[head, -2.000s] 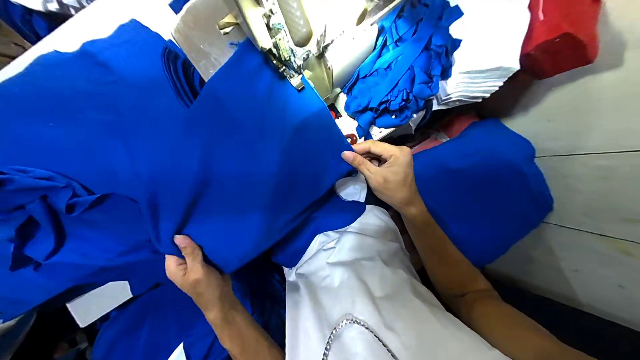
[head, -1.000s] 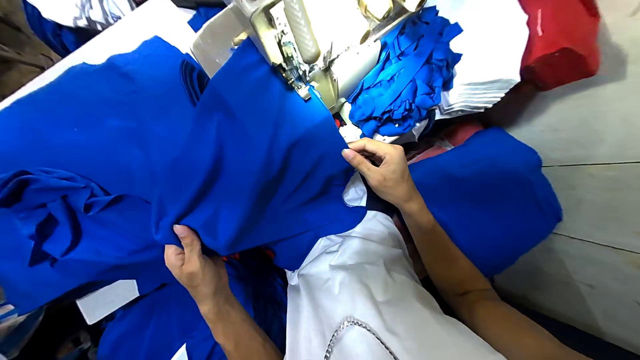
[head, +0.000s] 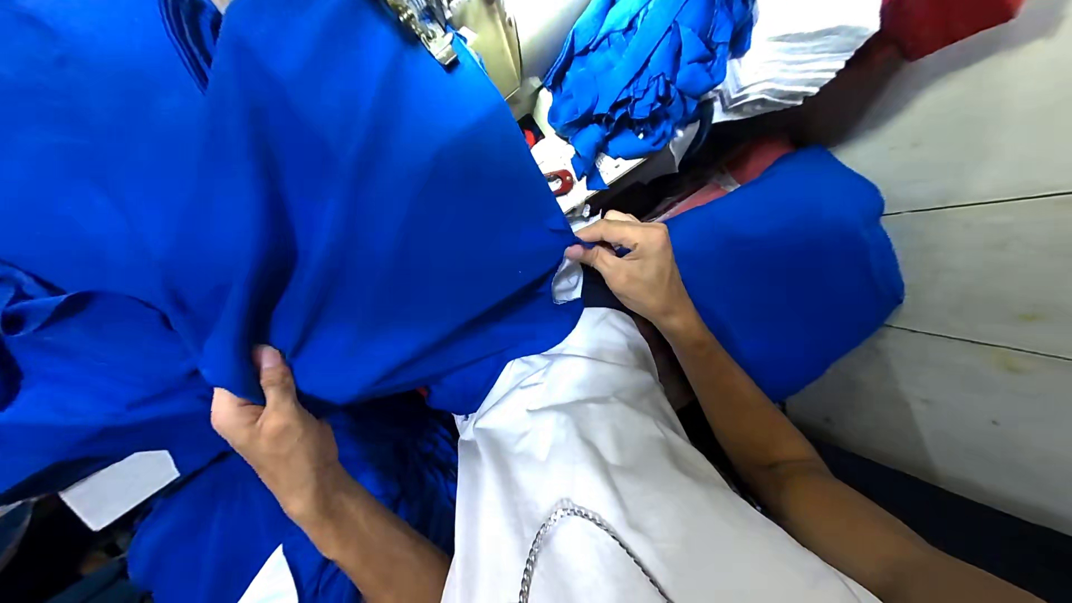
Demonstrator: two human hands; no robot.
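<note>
A large panel of blue fabric (head: 402, 201) stretches from the sewing machine's presser foot (head: 442, 52) down towards my body. My left hand (head: 280, 427) grips its lower left edge, thumb on top and fingers hidden beneath. At the right corner of the panel, my right hand (head: 632, 260) pinches the edge between thumb and fingertips. The panel's right edge runs straight from the presser foot to that pinch. More blue fabric (head: 75, 167) lies under and to the left of the panel.
Blue fabric strips (head: 645, 75) are heaped beside the machine, with stacked white fabric (head: 787, 59) and a red bundle (head: 946, 25) beyond. A folded blue fabric piece (head: 787, 268) rests right of my right hand, near a panelled pale surface (head: 988, 268). A small red object (head: 559, 181) lies by the machine.
Both hands keep their hold on the blue panel. Its surface, smoother two seconds ago, now shows deeper folds near my left hand. The view has shifted so the machine sits higher in it.
</note>
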